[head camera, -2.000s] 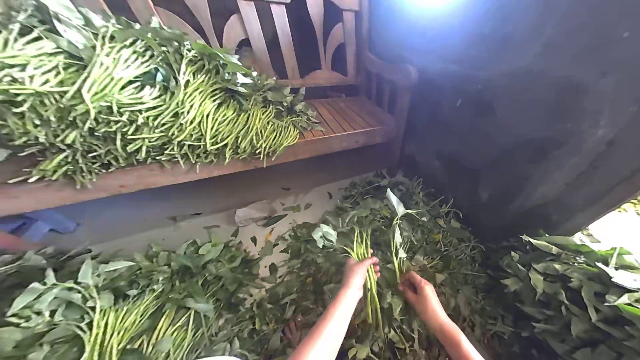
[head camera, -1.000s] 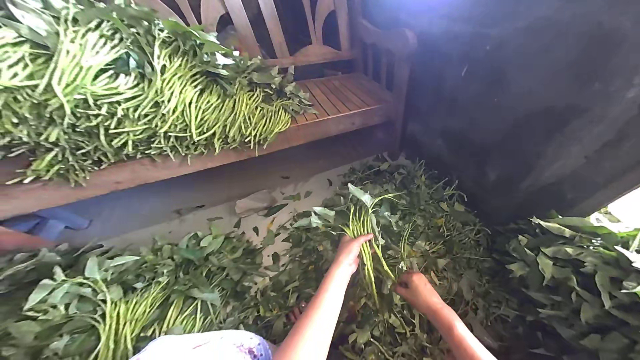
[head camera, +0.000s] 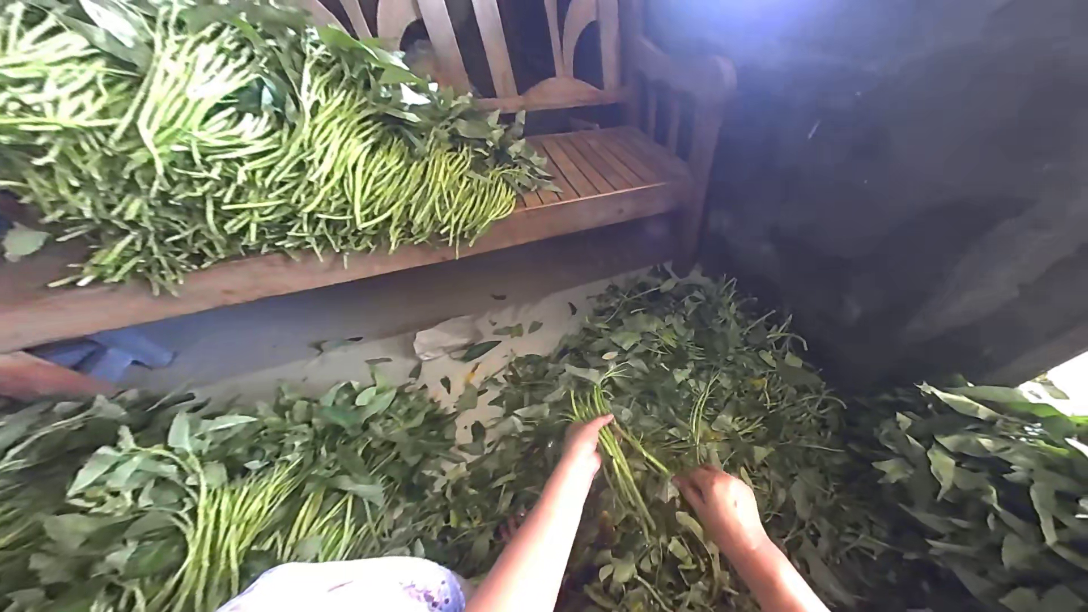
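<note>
My left hand is closed around a small bunch of leafy green stems, whose lower ends hang down and to the right. Just right of it, my right hand has its fingertips together at a stem that slants from the bunch; whether it grips that stem cannot be told. Both hands are above a loose heap of leafy greens on the floor.
A wooden bench carries a big pile of green stems. More stem bundles lie at lower left, and leafy greens at right. A dark wall rises at right. Blue cloth lies under the bench.
My left hand has moved down a little with its bunch, and the leafy tops no longer stand up high above it. My right hand stays close beside it.
</note>
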